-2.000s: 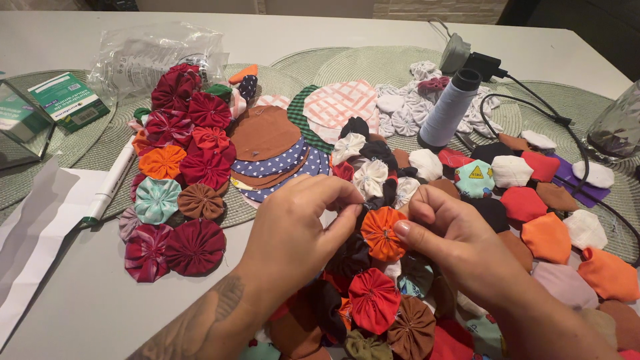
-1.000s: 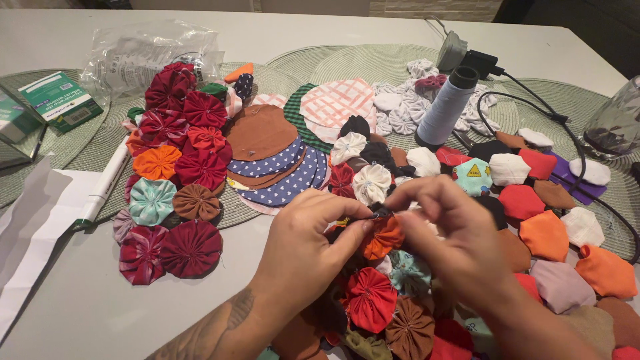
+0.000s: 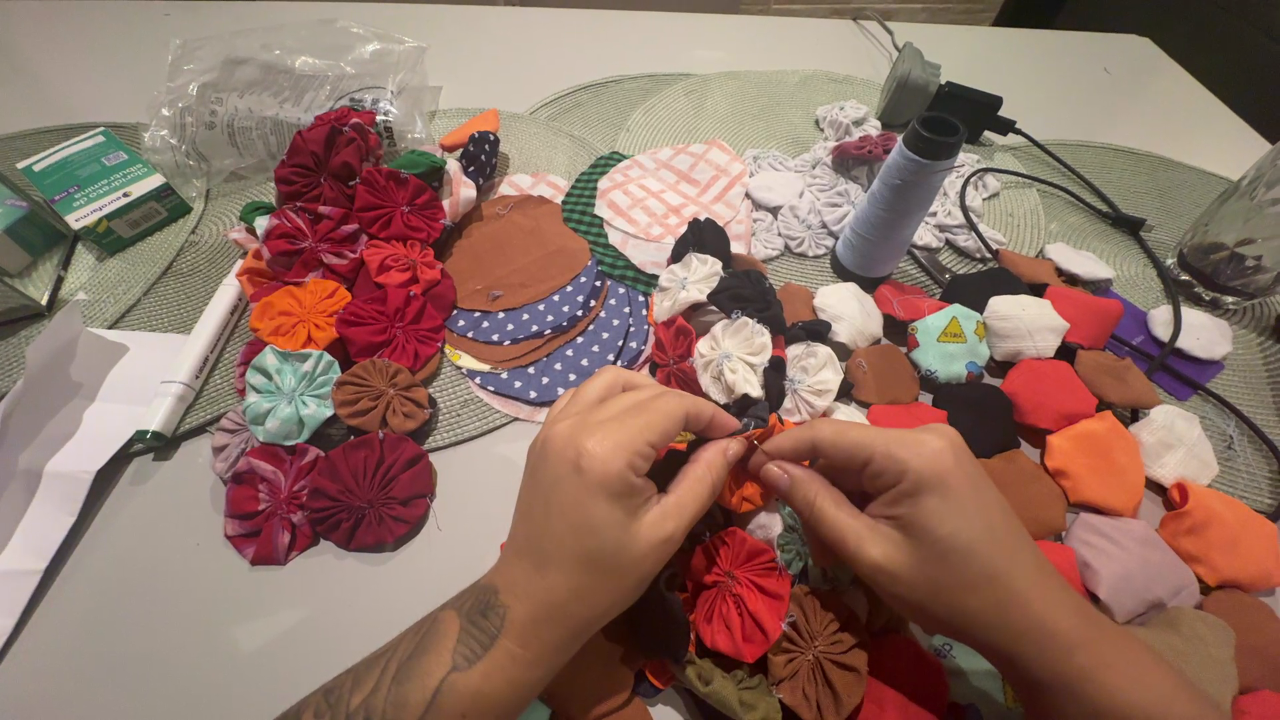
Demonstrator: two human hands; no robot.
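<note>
My left hand (image 3: 625, 460) pinches the edge of an orange fabric yo-yo (image 3: 745, 488) between thumb and index finger. Opposite it, my right hand (image 3: 880, 500) closes thumb and fingers at the same edge, with what looks like a thin needle at the fingertips. Several gathered yo-yos lie around them: a red one (image 3: 738, 594) and a brown one (image 3: 818, 650) below, white ones (image 3: 733, 360) above. Joined yo-yos with their smooth sides up, one of them orange (image 3: 1094, 463), spread to the right. A cone of pale blue thread (image 3: 895, 210) stands behind my right hand.
More stacked yo-yos (image 3: 370, 490) lie at left, beside cut fabric circles (image 3: 518, 250). Around them are a marker (image 3: 192, 360), white paper (image 3: 70, 400), a green and white box (image 3: 105, 190), a plastic bag (image 3: 290, 100), a black cable (image 3: 1150, 250), a glass vessel (image 3: 1235, 230) and woven placemats (image 3: 560, 110).
Two seconds ago the orange yo-yo's gathered face was turned up between my hands; now it is mostly covered by my fingers. My right hand has come in close to my left fingertips.
</note>
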